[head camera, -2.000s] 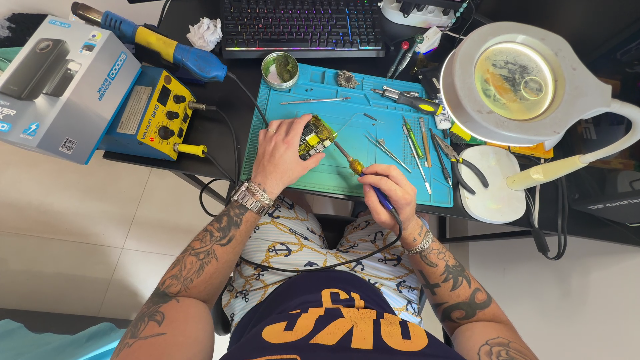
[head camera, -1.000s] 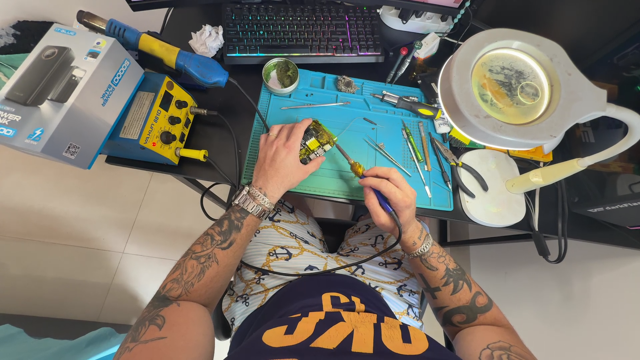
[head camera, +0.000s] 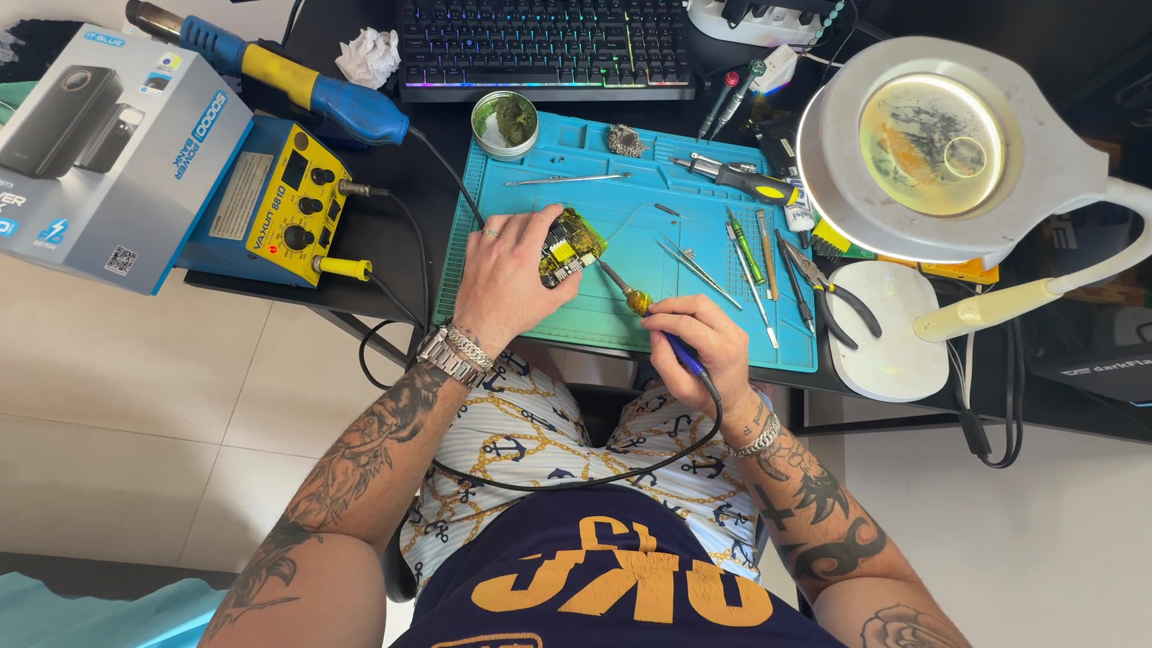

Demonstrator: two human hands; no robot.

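My left hand (head camera: 515,274) grips a small circuit board (head camera: 569,245) by its left side, tilted above the blue silicone work mat (head camera: 621,310). In my right hand (head camera: 700,346) is a soldering iron (head camera: 686,353), its blue handle between thumb and fingers. The iron's metal tip points up and left at the board's lower right edge; whether they touch cannot be told. From the handle a black cable loops over my lap. Tweezers (head camera: 700,272), a green-handled tool (head camera: 744,245) and several thin tools lie on the mat, right of the iron.
A yellow and blue soldering station (head camera: 297,216) and a power bank box (head camera: 117,153) stand at the left, beside a hot-air gun (head camera: 297,85). A round tin (head camera: 504,126), a keyboard (head camera: 544,45) and steel wool (head camera: 625,140) are behind. Pliers (head camera: 832,292) and a magnifier lamp (head camera: 954,144) are at the right.
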